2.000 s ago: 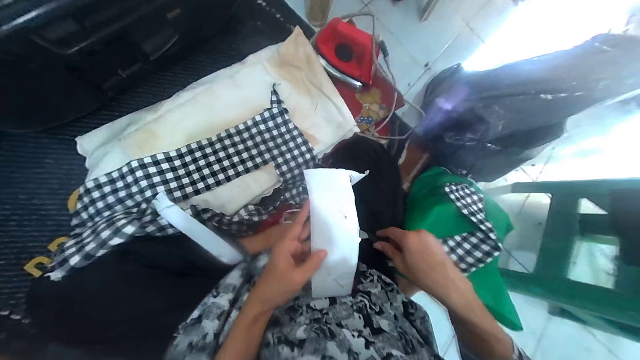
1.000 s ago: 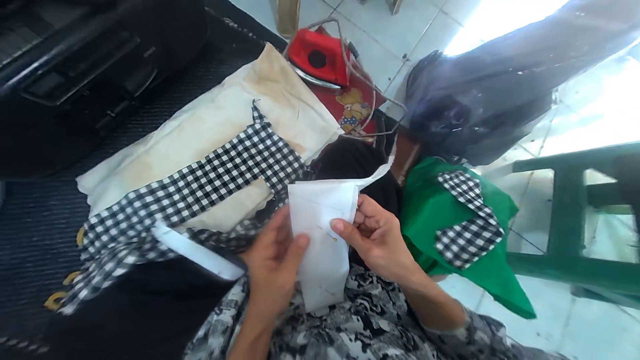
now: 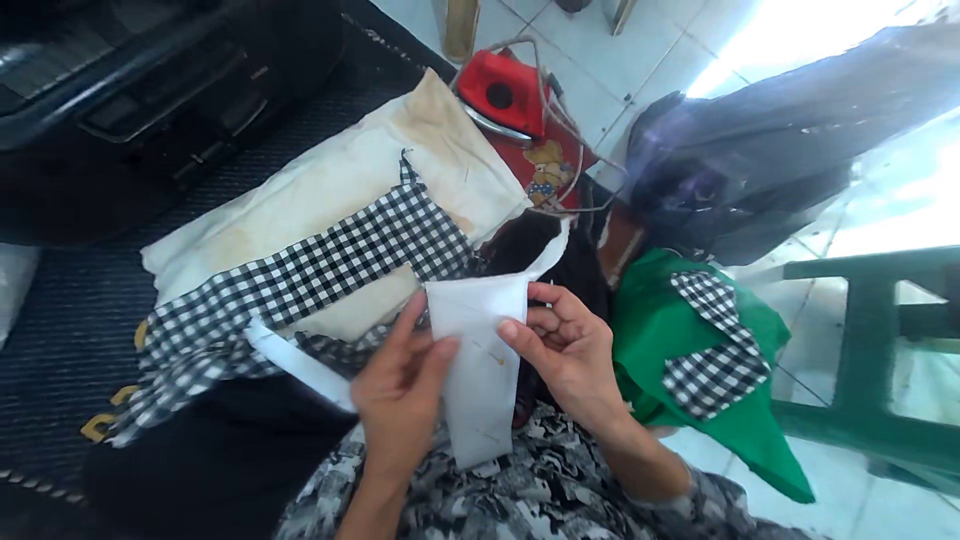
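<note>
A white folded strip of fabric or interfacing (image 3: 484, 375) hangs between my hands over my patterned clothing, with several pins in its face. My left hand (image 3: 405, 375) holds its left edge between thumb and fingers. Near the top right corner, my right hand (image 3: 566, 345) pinches the same piece, thumb in front. A narrow white tail (image 3: 551, 251) rises from that corner. Left of my hands, black-and-white gingham cloth (image 3: 345, 259) lies on a stained cream pad (image 3: 300, 187). Another white strip (image 3: 300, 367) rests across the gingham, its lower end by my left wrist.
A red iron (image 3: 502, 94) with its cord stands beyond the pad. At the right are a green cloth (image 3: 697, 337) with a gingham piece (image 3: 724, 360) on it, a green stool or table frame (image 3: 862, 345) and a dark plastic bag (image 3: 720, 165). A black case-like object (image 3: 150, 97) stands upper left.
My right hand has moved from beside the white piece onto its upper right edge. The narrow tail now stretches up and right from the top corner.
</note>
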